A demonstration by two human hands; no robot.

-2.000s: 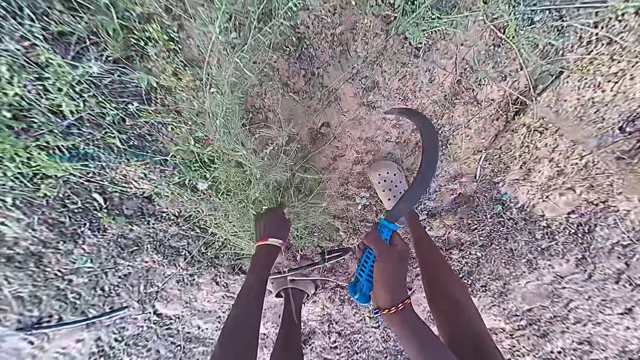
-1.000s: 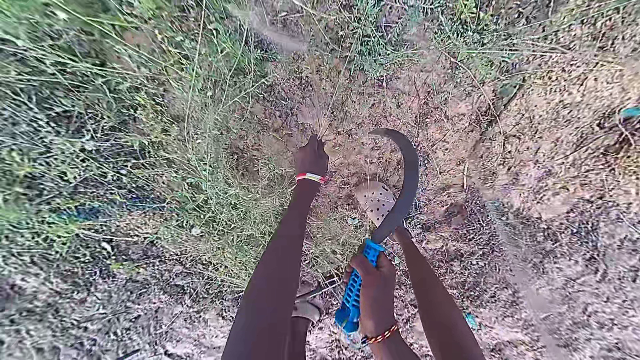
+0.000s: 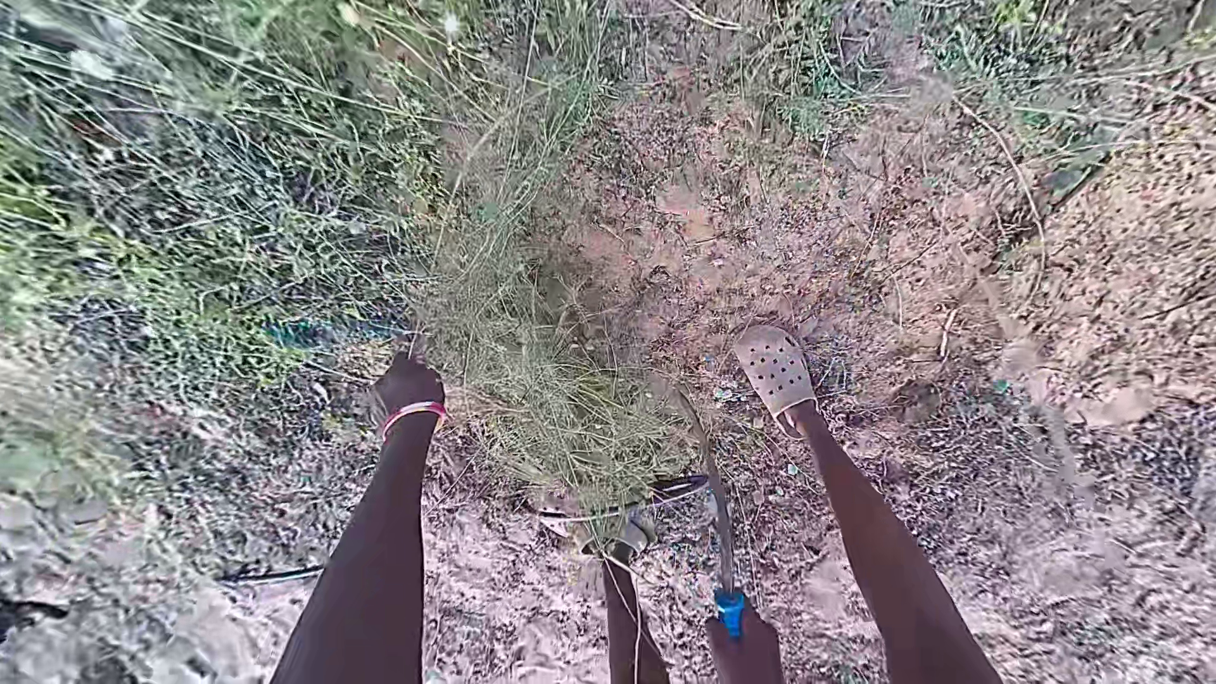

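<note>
My right hand (image 3: 746, 646), low in the view, is closed around the blue handle of a sickle (image 3: 724, 513). Its dark blade points up, turned nearly edge-on, between my two feet. My left hand (image 3: 408, 385), with a red and white bracelet at the wrist, is at the left side of a clump of thin grass (image 3: 560, 408). Its fingers look bent near some stems, but whether it grips any is not clear. The grass clump lies between the left hand and the sickle blade and partly covers one foot.
A tan perforated clog (image 3: 777, 370) is on my right foot; the other shoe (image 3: 627, 532) shows below the grass. Dense green plants (image 3: 237, 190) grow at the upper left. A dark thin strip (image 3: 275, 576) lies at lower left, and a curved dry twig (image 3: 1021, 180) at upper right.
My left hand has moved left, from above the clump to its left side. The sickle has dropped lower, and its blade has turned from a broad curve to nearly edge-on.
</note>
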